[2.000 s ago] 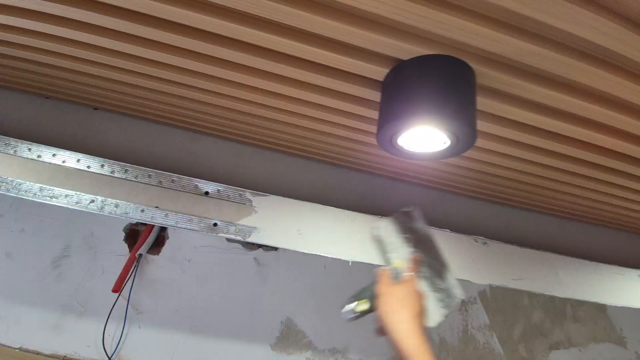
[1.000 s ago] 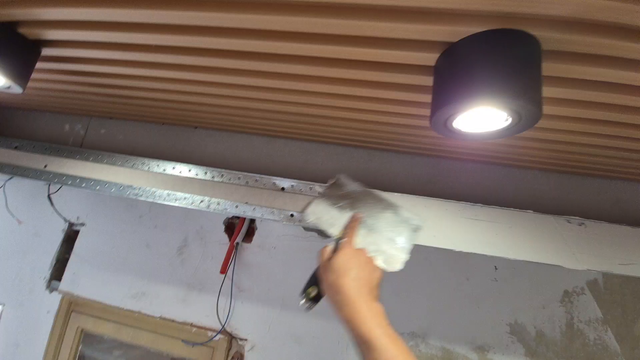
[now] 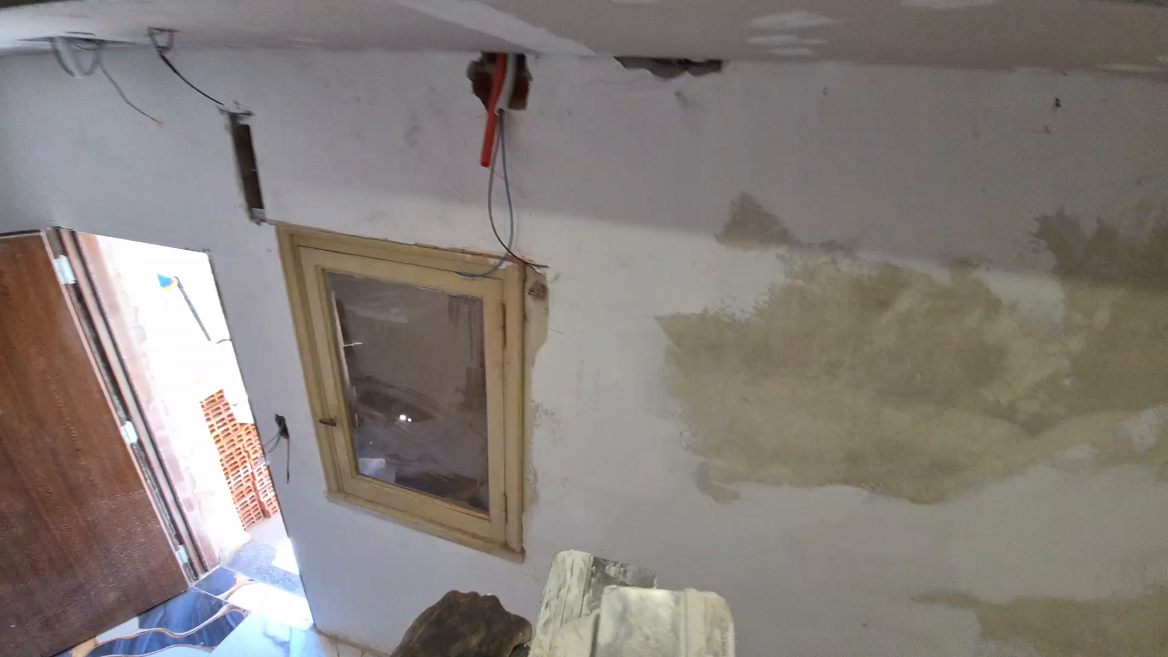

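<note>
Neither of my hands can be made out for certain. At the bottom edge, right of the window, stand pale putty-caked pieces with rounded corners (image 3: 662, 620); their lower parts are cut off, and whether they are tools or a container I cannot tell. Just left of them a dark brown, lumpy shape (image 3: 463, 628) rises from the edge; what it is stays unclear. Behind them spreads a white wall (image 3: 602, 438) with a large beige-brown bare patch (image 3: 867, 383).
A red conduit (image 3: 493, 109) and loose wires (image 3: 505, 219) hang from a wall hole above the window frame (image 3: 514, 411). A brown wooden door (image 3: 82, 438) stands ajar at left, with hollow bricks (image 3: 239, 456) outside. A narrow slot (image 3: 246, 169) cuts the wall.
The view has swung down from the slatted ceiling and lamps to the wall, window and door. My right hand, seen before against the upper strip with a putty-covered broad blade, is no longer plainly visible.
</note>
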